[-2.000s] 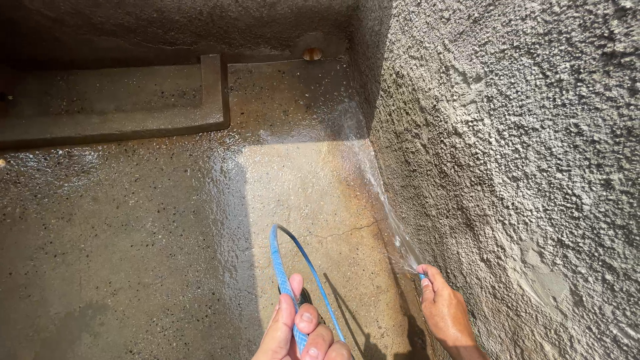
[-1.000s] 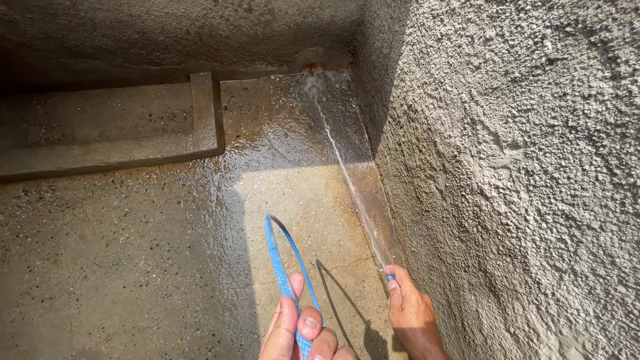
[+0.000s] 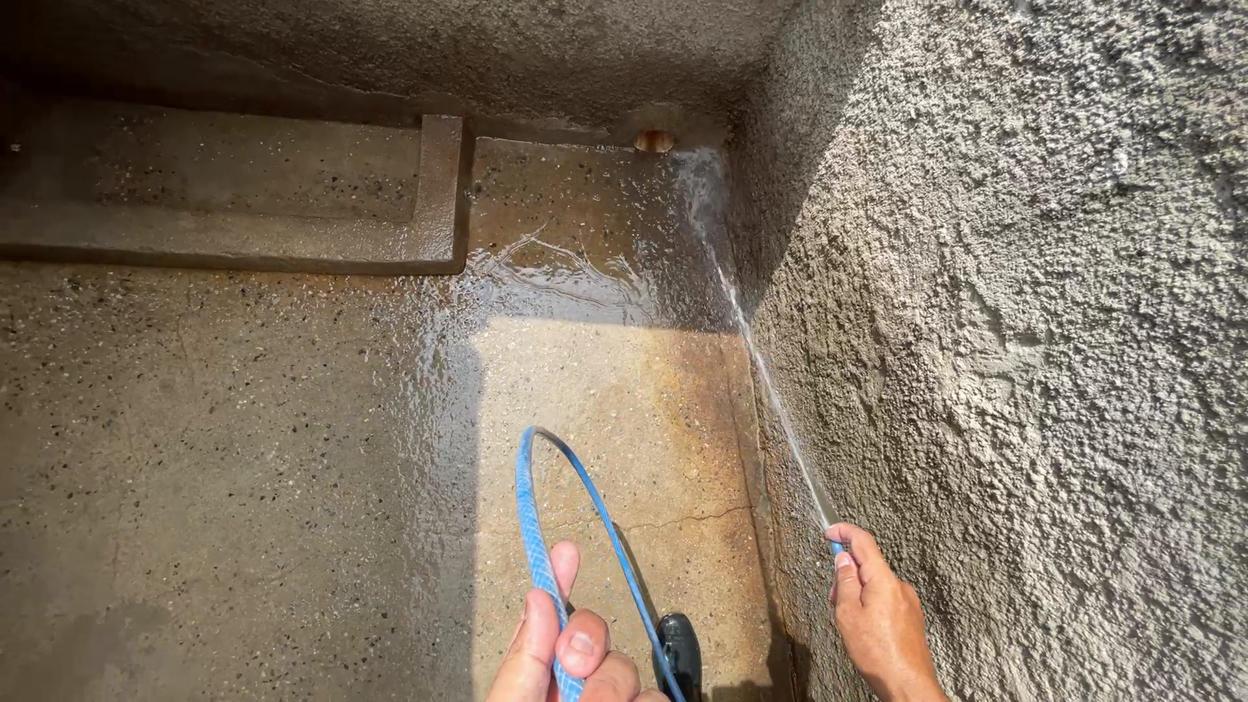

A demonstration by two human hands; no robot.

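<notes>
A blue braided garden hose (image 3: 529, 487) arches up from the bottom centre, with my left hand (image 3: 575, 648) closed around it. At the lower right, my right hand (image 3: 877, 609) grips the hose's end, a finger at its mouth. A narrow water jet (image 3: 762, 375) leaves that end and strikes the wet concrete floor (image 3: 585, 390) in the far right corner, just right of a rusty round opening (image 3: 654, 141) low in the back wall. The middle stretch of hose runs down past a dark boot (image 3: 680, 653).
A rough stucco wall (image 3: 1053, 322) rises close beside my right hand. The back wall (image 3: 546, 68) is in shade. A low concrete curb (image 3: 444, 195) borders a recessed area at the upper left. A thin crack crosses the sunlit floor.
The jet first ran along the foot of the right wall, then hit the round opening, and now lands just right of it. Both hands keep hold of the hose.
</notes>
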